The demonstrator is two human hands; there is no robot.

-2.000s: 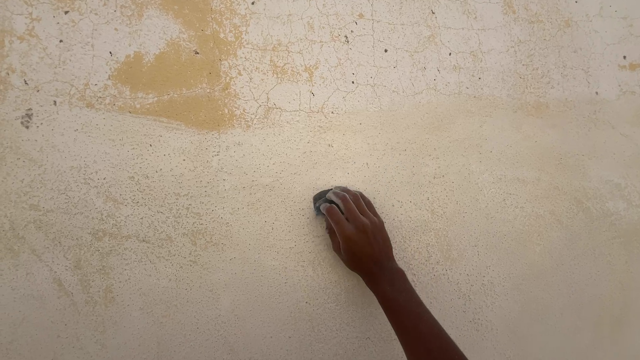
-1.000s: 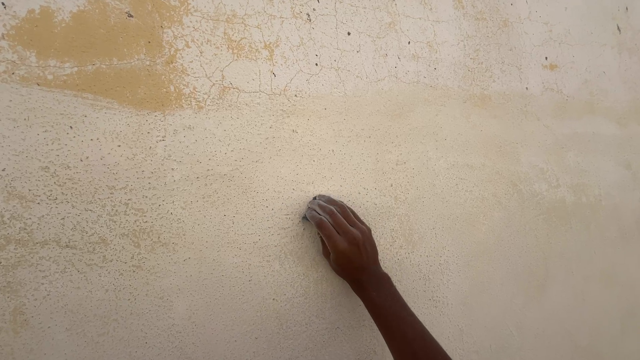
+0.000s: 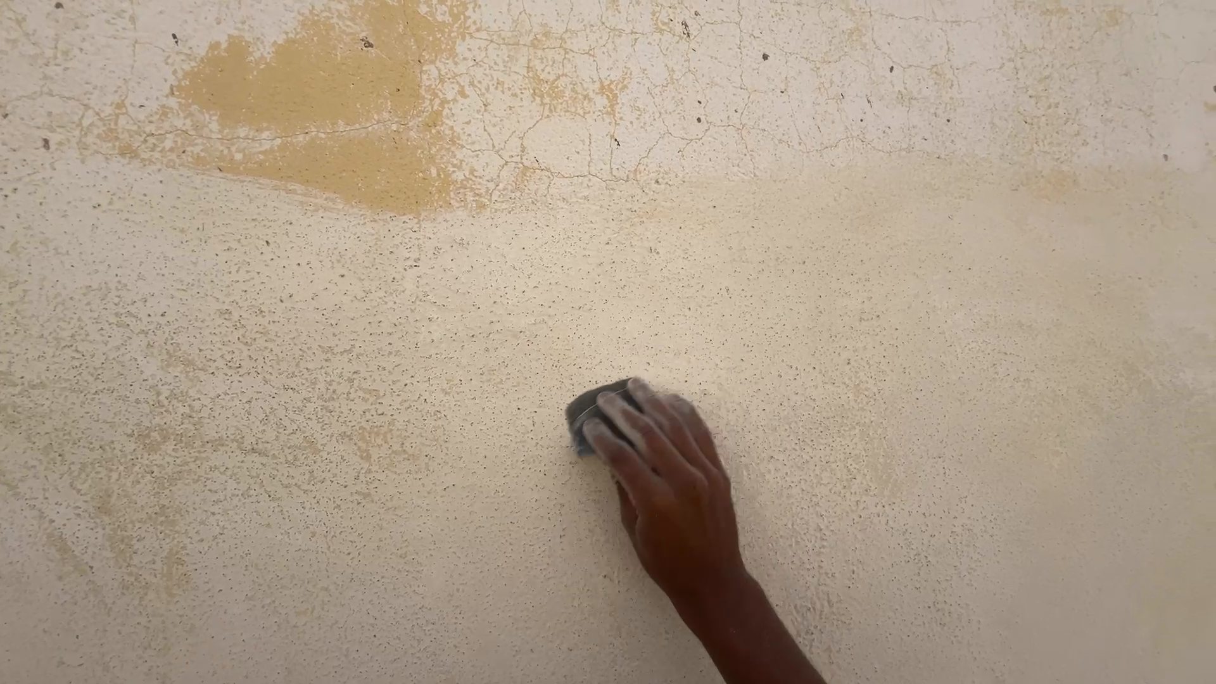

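Note:
My right hand [image 3: 674, 484] reaches up from the lower right and presses a small dark pad [image 3: 591, 404], perhaps folded sandpaper, flat against a plastered wall [image 3: 380, 551]. Pale dust coats the fingertips. A bit of blue shows at the pad's lower left edge; the rest of it lies hidden under the fingers. Around the hand the wall is cream and finely pitted. My left hand is out of view.
Higher up, the wall has an ochre patch [image 3: 323, 85] at the left and whitish, cracked paint [image 3: 817, 95] towards the right. Small dark chips dot this upper band. Rougher, stained plaster [image 3: 142, 456] lies at the left.
More of the dark pad shows beyond the fingertips than one second ago. The view has shifted, so the ochre patch sits further right than in the frame before.

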